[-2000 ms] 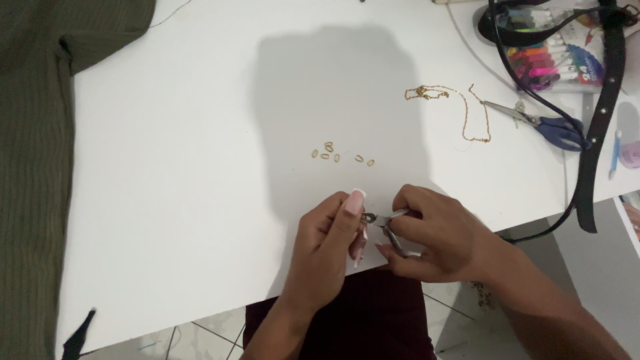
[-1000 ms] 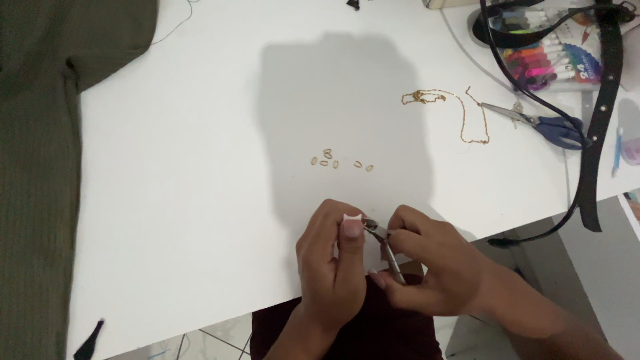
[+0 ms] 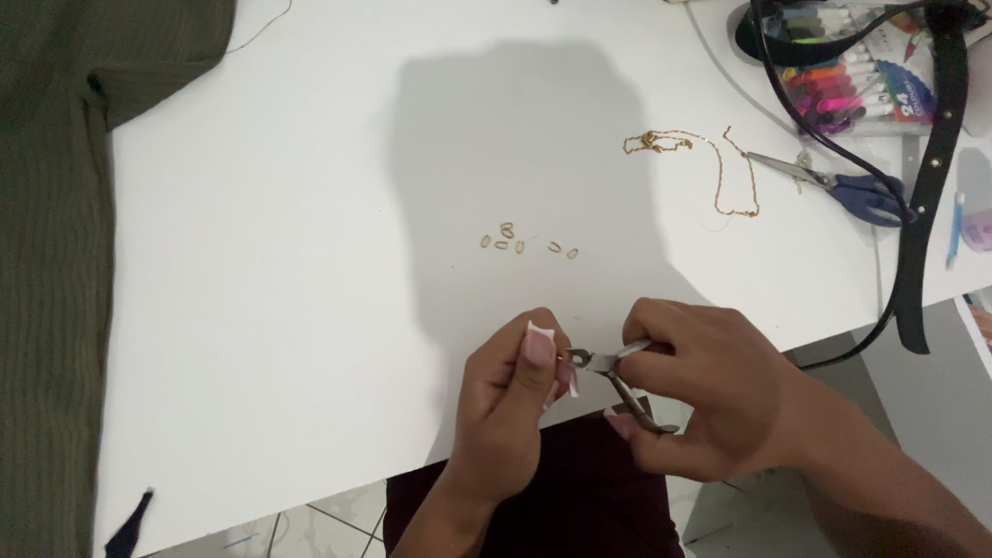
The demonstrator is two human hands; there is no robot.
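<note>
My left hand (image 3: 515,395) pinches a tiny gold-coloured piece (image 3: 561,358) between thumb and fingers, mostly hidden by them. Small metal pliers (image 3: 612,366) are in my right hand (image 3: 713,387), their handles spread between fingers and thumb. The pliers' tips are at the left fingertips, by the tiny piece; whether they grip it cannot be told. Several small oval gold-coloured links (image 3: 519,246) lie on the white table beyond the hands. A thin gold-coloured chain (image 3: 721,178) lies farther right, one part bunched up.
Blue-handled scissors (image 3: 860,194) lie at the right, tips touching the chain. A black belt (image 3: 930,178) and black cord cross the table beside a clear pack of coloured markers (image 3: 852,85). Green ribbed fabric (image 3: 54,271) covers the left side. The table's front edge (image 3: 310,490) runs below the hands.
The left hand has turned a little and the pliers have shifted at its fingertips, their handles now spread wider than one second ago. The links and the chain lie as before.
</note>
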